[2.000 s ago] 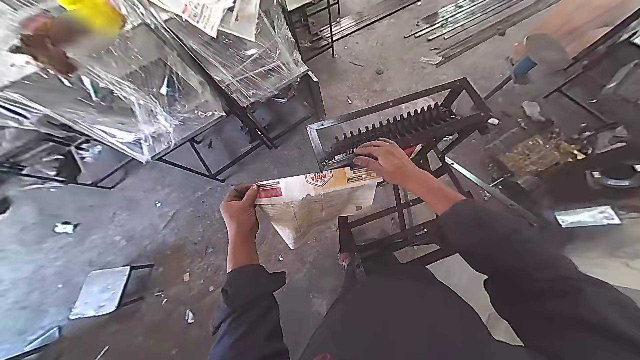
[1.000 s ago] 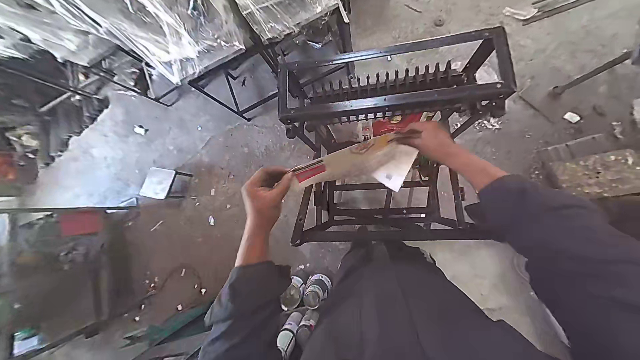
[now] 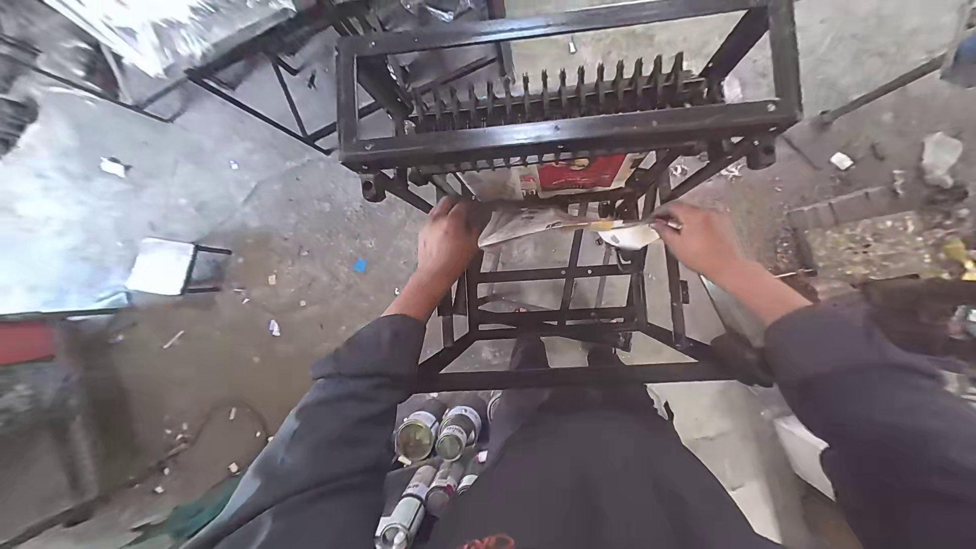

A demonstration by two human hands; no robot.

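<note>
A printed paper or plastic sheet (image 3: 534, 223) stretches between my hands, seen nearly edge-on. Its left end is in my left hand (image 3: 451, 240), close to the left leg of a black metal frame (image 3: 564, 141). My right hand (image 3: 698, 236) pinches the other end with thumb and fingers, near the frame's right leg. Across the upper part of the frame runs a row of dark metal spikes (image 3: 564, 95). Below the spikes, inside the frame, shows another printed piece with a red panel (image 3: 583, 174); whether it joins the held sheet cannot be told.
Several spray cans (image 3: 435, 450) stand or lie by my legs. At upper left is a metal-framed table (image 3: 252, 38) with plastic wrap. A small white-topped stool-like piece (image 3: 162, 265) is on the littered floor at left. A shallow box of scraps (image 3: 869, 236) lies at right.
The held sheet has moved from beside the black frame to just below its spiked part. It was spread flatter before and now shows nearly edge-on. The view has shifted closer over the frame.
</note>
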